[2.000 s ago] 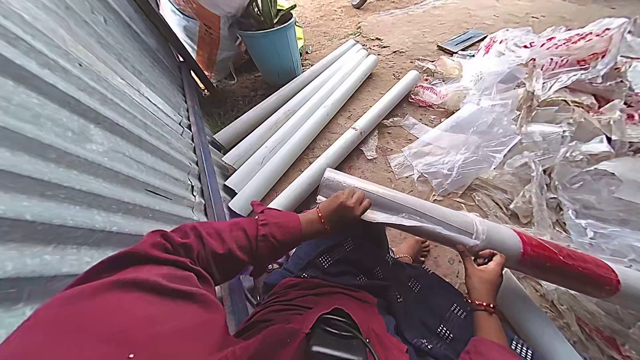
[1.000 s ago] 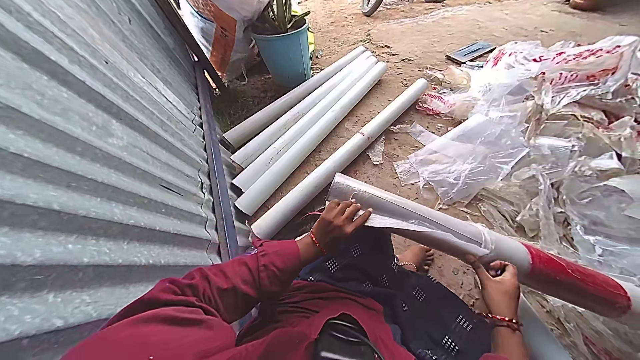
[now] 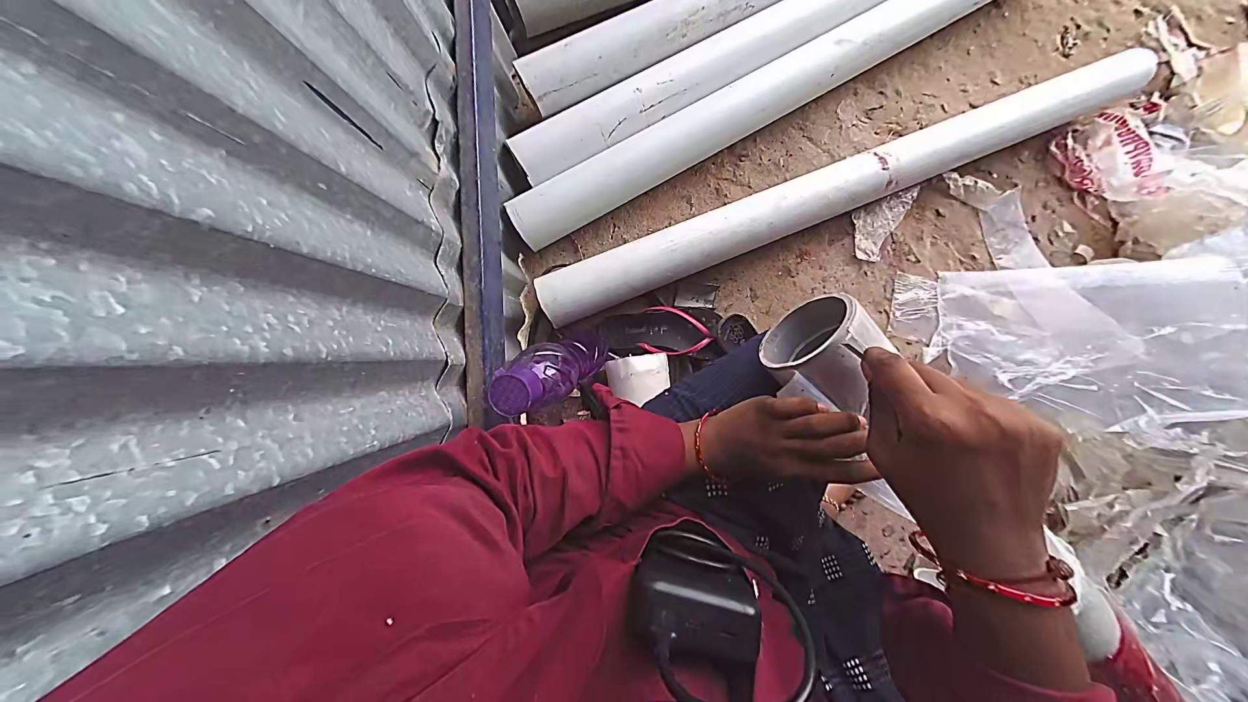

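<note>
A grey plastic pipe (image 3: 824,356) lies across my lap, its open end tilted up and a clear plastic film around it. The film (image 3: 882,499) hangs loose below that end. My right hand (image 3: 951,444) pinches the film at the pipe's rim with thumb and finger. My left hand (image 3: 795,439) is at the near side of the pipe, fingers stretched along the film; whether they grip it I cannot tell. The pipe's middle is hidden behind my right hand and forearm. Its red-wrapped part (image 3: 1136,673) shows at the bottom right.
Several pale pipes (image 3: 731,127) lie on the dirt ground ahead, beside a corrugated metal sheet (image 3: 224,244) with a blue frame bar (image 3: 480,195). A purple bottle (image 3: 546,375), a sandal (image 3: 653,331) and a white roll (image 3: 639,377) sit near my knee. Torn plastic sheets (image 3: 1092,341) cover the right side.
My right hand has moved from farther down the pipe to its open end. My left hand has shifted to the near side of that end. The view has swung down and closer.
</note>
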